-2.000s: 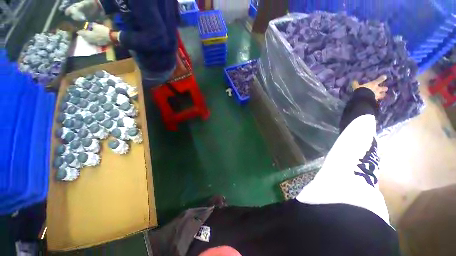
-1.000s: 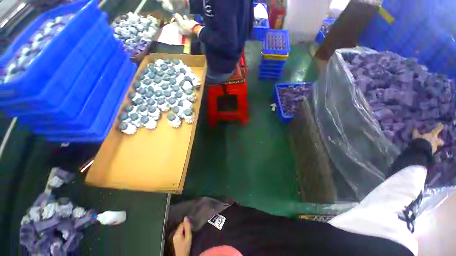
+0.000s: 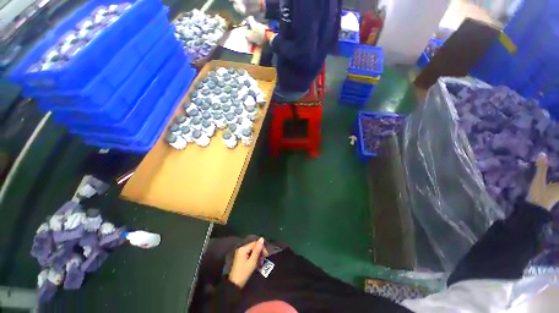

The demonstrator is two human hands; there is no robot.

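Note:
Purple moulded parts [image 3: 502, 140] fill a large carton with a clear plastic liner [image 3: 438, 177] at the right. My right hand [image 3: 540, 186] is at the pile, near the right edge of the picture; whether it holds a part I cannot tell. My left hand [image 3: 247, 260] is at my dark clothing at bottom centre, fingers bent near a small white patterned tag [image 3: 266, 268]; its grip is unclear. On the dark green bench [image 3: 153, 275] lie a heap of purple and white pieces [image 3: 73, 241] and a white glue bottle [image 3: 144, 238], its blue tip toward the heap.
A shallow cardboard tray [image 3: 190, 177] holds white-and-grey pieces [image 3: 220, 107]. Stacked blue crates [image 3: 116, 92] stand to its left. A person in dark clothing [image 3: 303, 49] with gloved hands is beyond, by a red stool [image 3: 296, 125]. Blue crates [image 3: 361, 92] and a floor tray [image 3: 392, 288] lie right.
The view has swung toward the bench, shifting the carton right. My left hand has come further into view, near the tag. My right hand is still at the purple pile, now partly cut off.

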